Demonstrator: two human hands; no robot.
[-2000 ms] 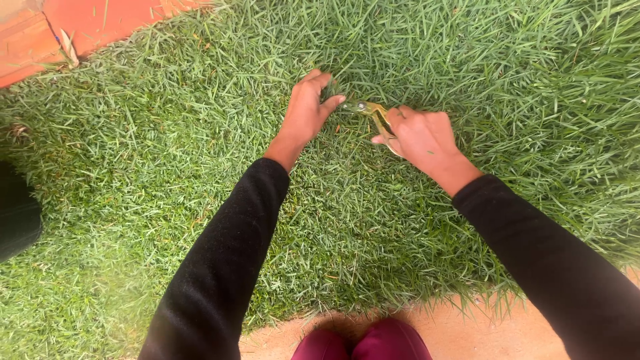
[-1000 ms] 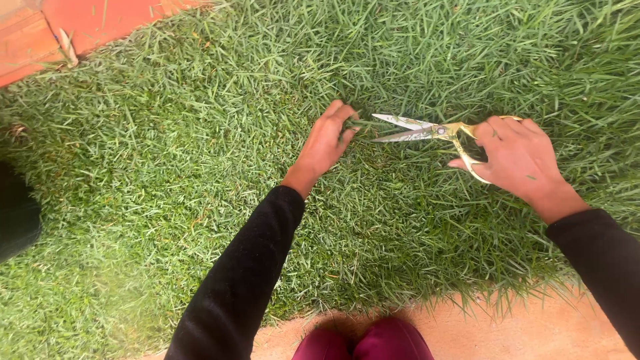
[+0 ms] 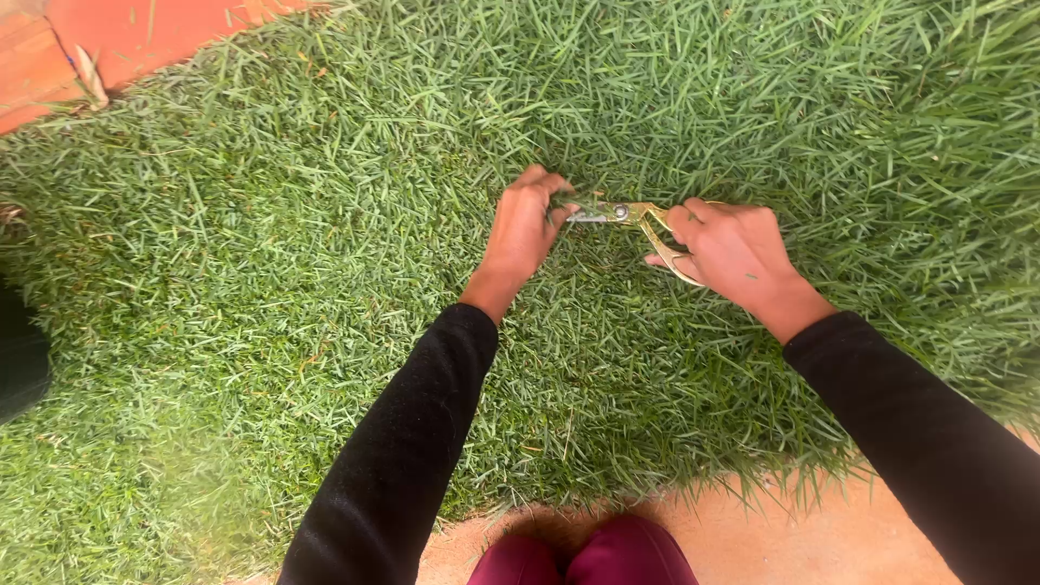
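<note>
My right hand (image 3: 735, 252) grips the gold-coloured handles of a pair of scissors (image 3: 634, 213). The silver blades point left into the grass (image 3: 366, 268), low over the turf, and their tips are hidden behind the fingers of my left hand (image 3: 526, 219). That hand has thumb and fingers pinched together around a few grass blades, right beside the scissors. A small cut piece of grass sticks to the back of my right hand.
Longer grass stands at the right, shorter grass at the left. An orange-red paved edge (image 3: 146, 36) with a dry leaf (image 3: 91, 77) lies at the upper left. A dark object (image 3: 20, 357) is at the left edge. My knees (image 3: 585, 556) rest by the orange ground (image 3: 780, 528).
Over the last second my right hand has moved left with the scissors, whose spread blades have come together near my left hand. My left hand has shifted slightly right since two seconds ago.
</note>
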